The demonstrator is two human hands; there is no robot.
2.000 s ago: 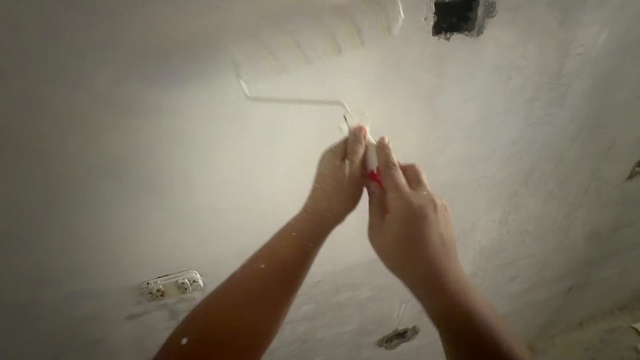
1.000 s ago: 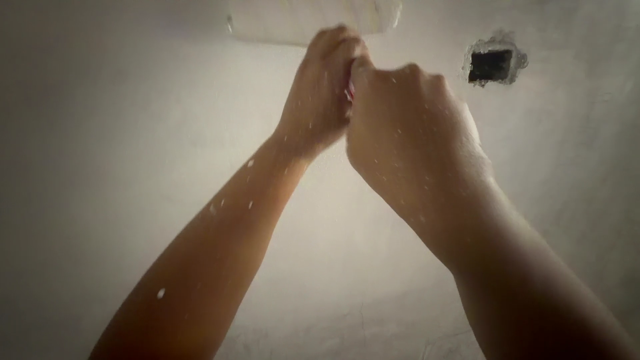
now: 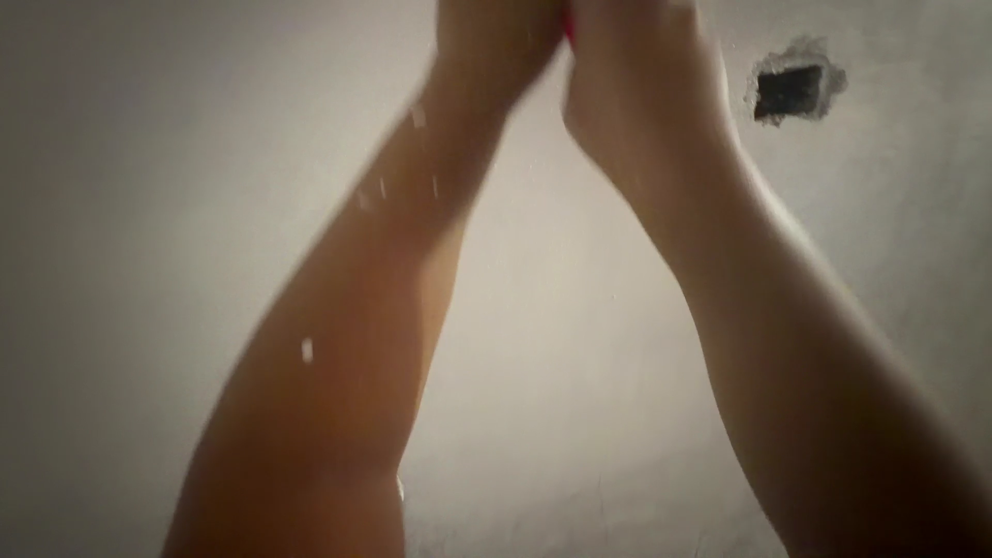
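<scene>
Both my arms reach up in front of a pale plastered wall (image 3: 535, 310), with white paint specks on the left forearm. My left hand (image 3: 500, 35) is cut off by the top edge of the view, and my right hand (image 3: 647, 70) is close beside it on the right. Between them shows a small red part of the paint roller's handle (image 3: 569, 23), with both hands closed around it. The roller's frame and sleeve are out of view above, and the fingers are mostly hidden.
At the upper right, a rectangular dark wall box opening (image 3: 789, 91) with rough, chipped edges is set in the wall, to the right of my right hand. Faint marks run across the wall's lower part.
Both hands have moved up to the top edge, still together on the handle. The roller sleeve, visible at the top earlier, has left the view.
</scene>
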